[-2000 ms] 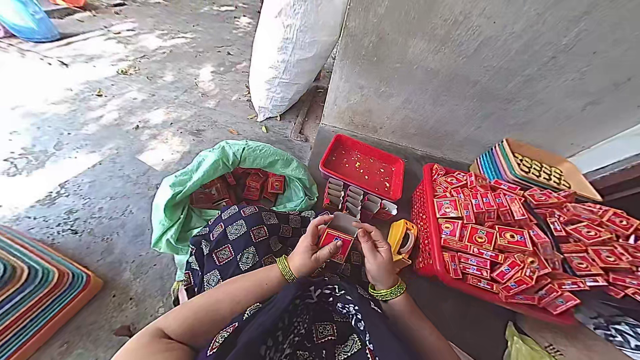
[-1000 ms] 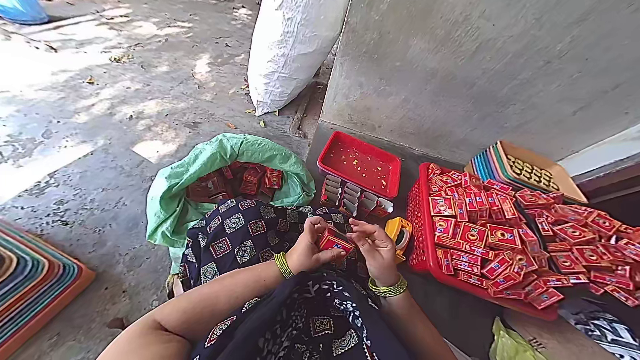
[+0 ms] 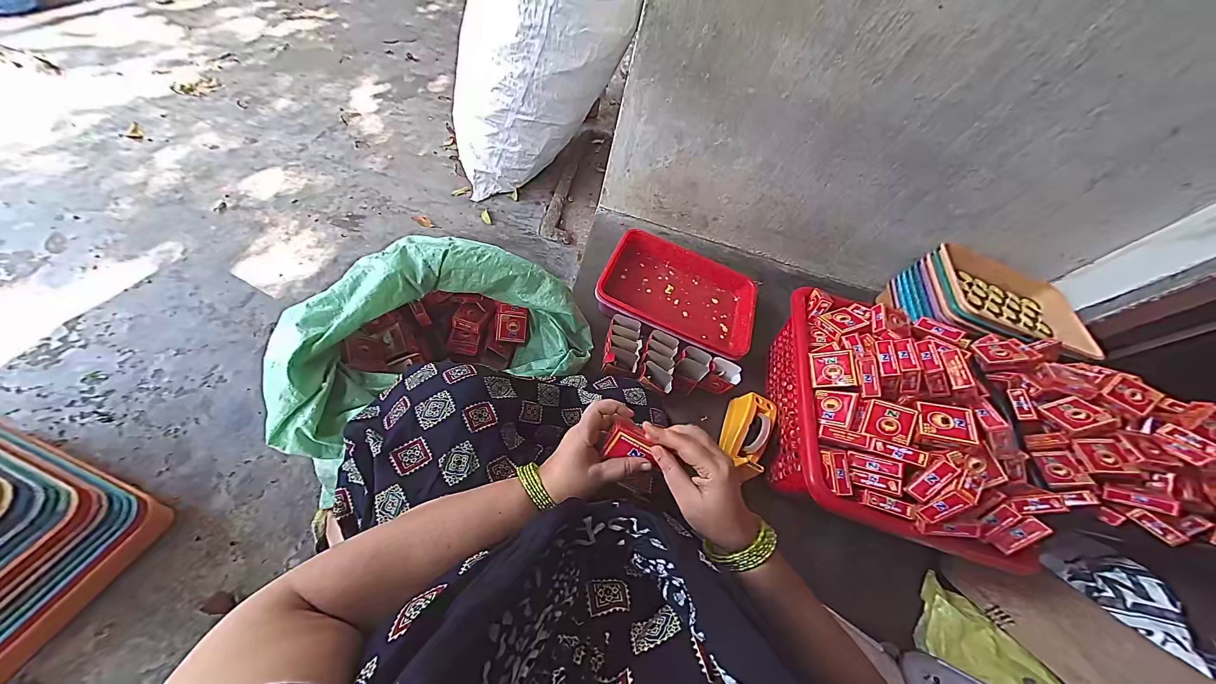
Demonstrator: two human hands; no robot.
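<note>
My left hand (image 3: 596, 454) holds a small red printed cardboard box (image 3: 627, 443) above my lap. The fingertips of my right hand (image 3: 698, 480) touch the box's right end. Beyond my hands, several open small boxes (image 3: 663, 359) stand in rows before a shallow red plastic tray (image 3: 680, 293) with yellowish crumbs. Just right of my right hand lies a yellow object with a light roll-like part, perhaps a tape dispenser (image 3: 747, 432). A green woven sack (image 3: 323, 332) at the left holds red boxes (image 3: 465, 328). On the right, a red plastic basket (image 3: 807, 465) is heaped with similar boxes.
More red boxes (image 3: 1107, 427) are piled beyond the basket. Stacked trays (image 3: 1069, 323), the top one bearing small round items, stand by the concrete wall (image 3: 855, 133). Another tray stack (image 3: 85, 551) is at far left. A full white sack (image 3: 537, 85) stands at the back.
The box between my hands showed a raised grey flap two seconds ago; that flap no longer shows. Both hands remain around the box above my lap.
</note>
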